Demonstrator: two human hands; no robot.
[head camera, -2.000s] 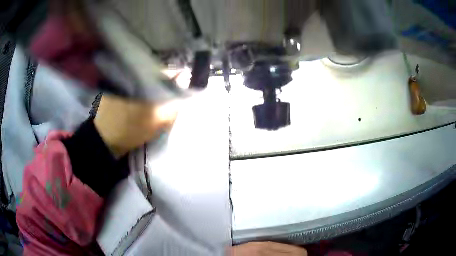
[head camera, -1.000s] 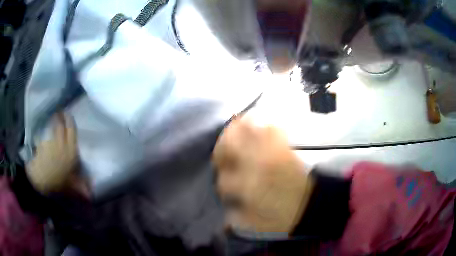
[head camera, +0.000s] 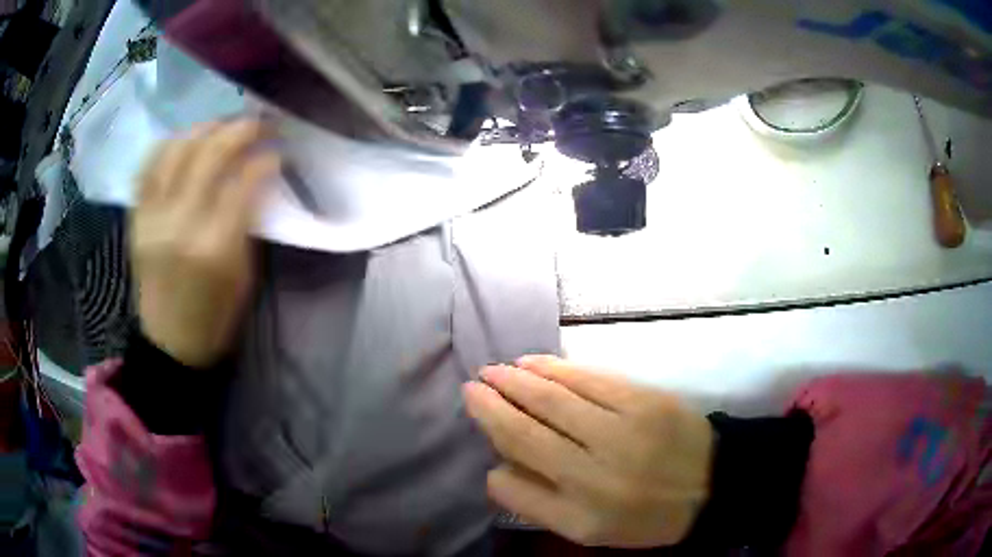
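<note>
Smooth grey lining cloth (head camera: 403, 359) lies over the bed and down across the table's front edge. Pale-backed garment panels (head camera: 370, 196) lie above it, their curved edge running up to the bright needle area. The cream sewing machine head (head camera: 718, 54) stands over them, with its black tension knob (head camera: 609, 207). My left hand (head camera: 201, 239), slightly blurred, has its fingers bent over the pale panel at the left. My right hand (head camera: 598, 452) rests palm down on the right edge of the grey cloth, fingers extended. The needle tip is lost in glare.
An awl or screwdriver with an orange-brown handle (head camera: 946, 207) lies at the right of the bed. A green-rimmed oval ring (head camera: 805, 109) is on the bed behind the knob. A patterned metal disc (head camera: 644, 165) shows beside the knob. Dark patterned cloth hangs at far left.
The grey lining is now spread flat where pale panels and blurred cloth lay. My left hand has moved up and right, and my right hand has moved down and slightly right, now flatter.
</note>
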